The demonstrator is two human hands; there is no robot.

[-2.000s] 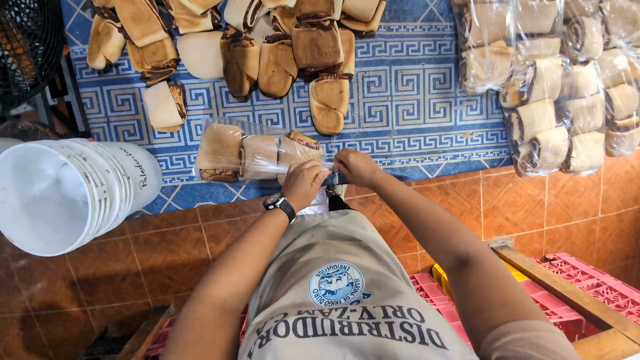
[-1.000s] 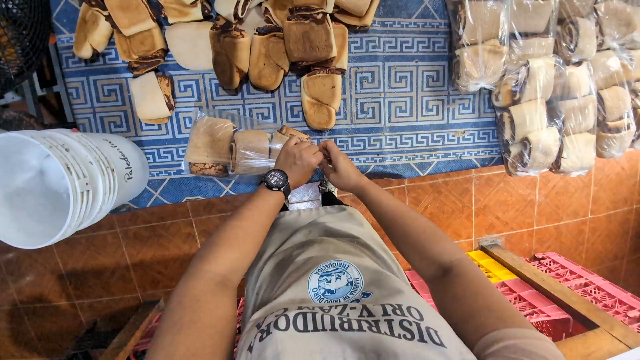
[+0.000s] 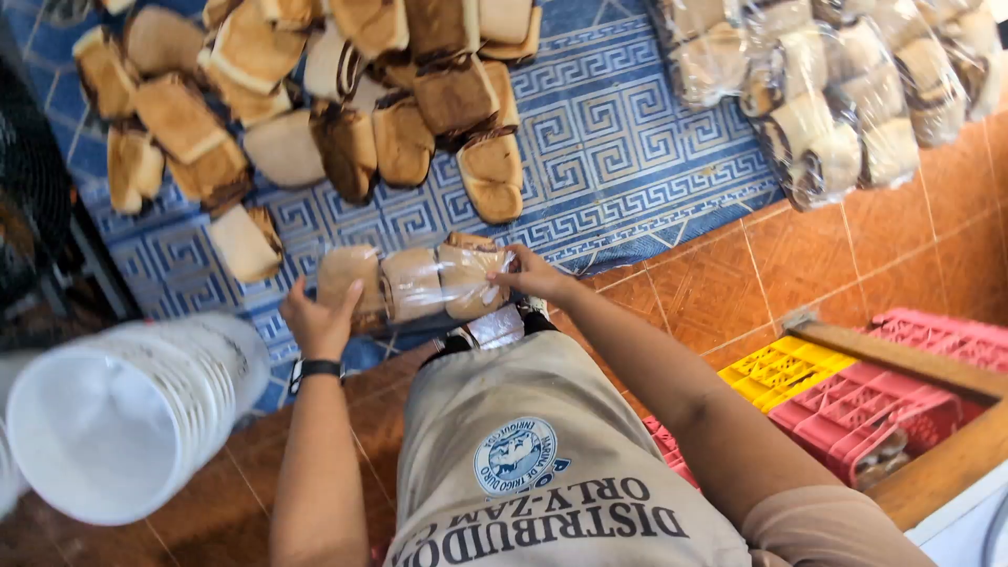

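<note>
A clear plastic bag of rolled bread pieces [image 3: 413,283] lies at the near edge of a table under a blue patterned tablecloth [image 3: 598,134]. At its right end, my right hand [image 3: 531,276] pinches the plastic between thumb and fingers. By the bag's left end is my left hand [image 3: 321,313], thumb and fingers spread, with nothing gripped; whether it touches the bag I cannot tell. Loose filled bread rolls [image 3: 405,142] lie in a pile beyond the bag, and a single roll [image 3: 248,242] rests just above my left hand.
Bagged rolls [image 3: 819,110] lie at the table's right. Nested white plastic buckets [image 3: 94,433] stand at left, near a dark fan [image 3: 24,189]. Low on the right are a yellow plastic crate [image 3: 783,370], red crates [image 3: 858,409] and a wooden beam [image 3: 898,358].
My hands were together at the bag's right end. My left hand has moved left to the other end and spread its fingers; my right hand has stayed at the right end.
</note>
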